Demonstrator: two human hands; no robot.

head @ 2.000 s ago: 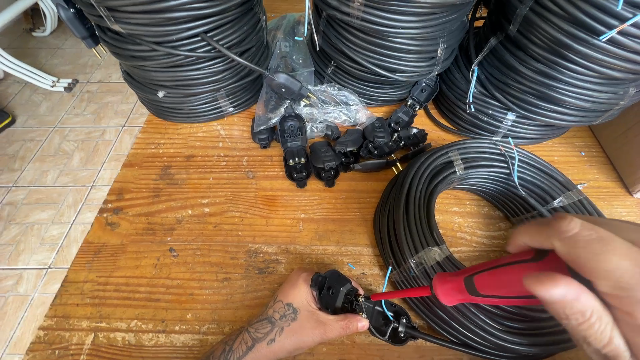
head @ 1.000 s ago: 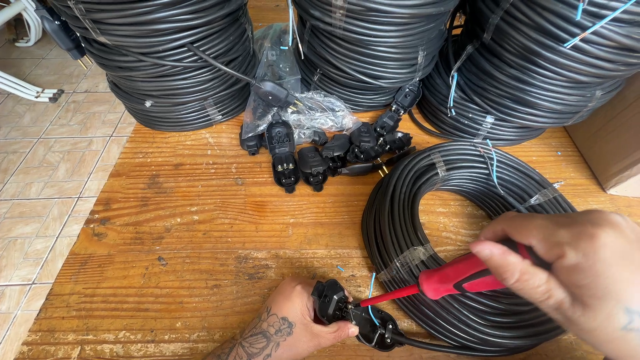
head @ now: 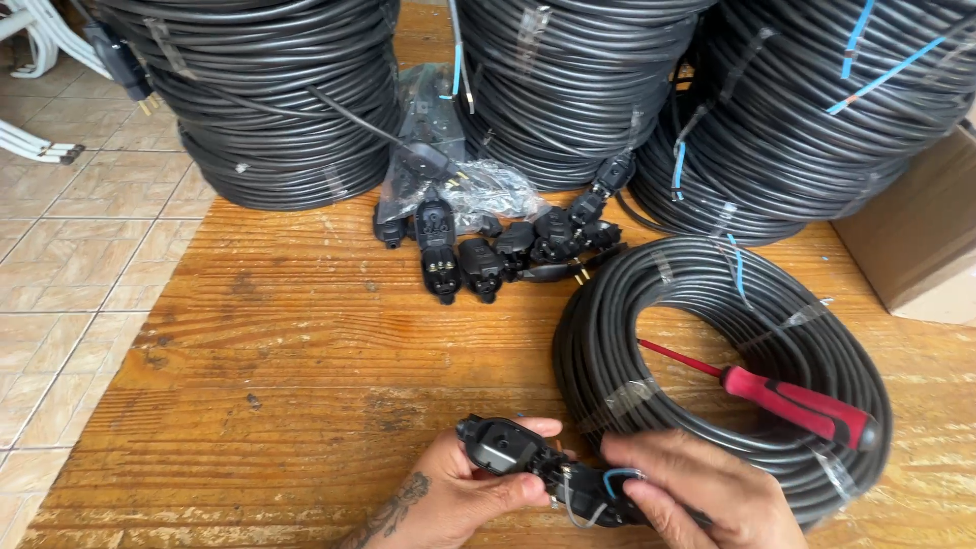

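Note:
Near the front edge of the view, my left hand (head: 473, 480) grips an opened black plastic plug housing (head: 499, 446), with its two halves spread apart. Grey and blue wires come out of it at the cable end. My right hand (head: 694, 484) closes its fingers on the blue wire (head: 616, 476) and the housing's right end, and hides part of both. A red and black screwdriver (head: 793, 404) lies across the coil of black cable (head: 579, 366), its red shaft over the opening. Behind, several black plug housings (head: 480, 267) lie in a group.
Three tall coils of black cable (head: 282, 114) stand at the back of the wooden table (head: 305, 366). A clear plastic bag (head: 488, 187) sits between them. A cardboard box (head: 907, 229) is at the right, and the tiled floor (head: 69, 259) and white chair legs (head: 38, 145) are at the left.
The screwdriver, held in my right hand with its tip at the plug before, now lies on the cable coil. My right hand has moved left to the plug and blue wire.

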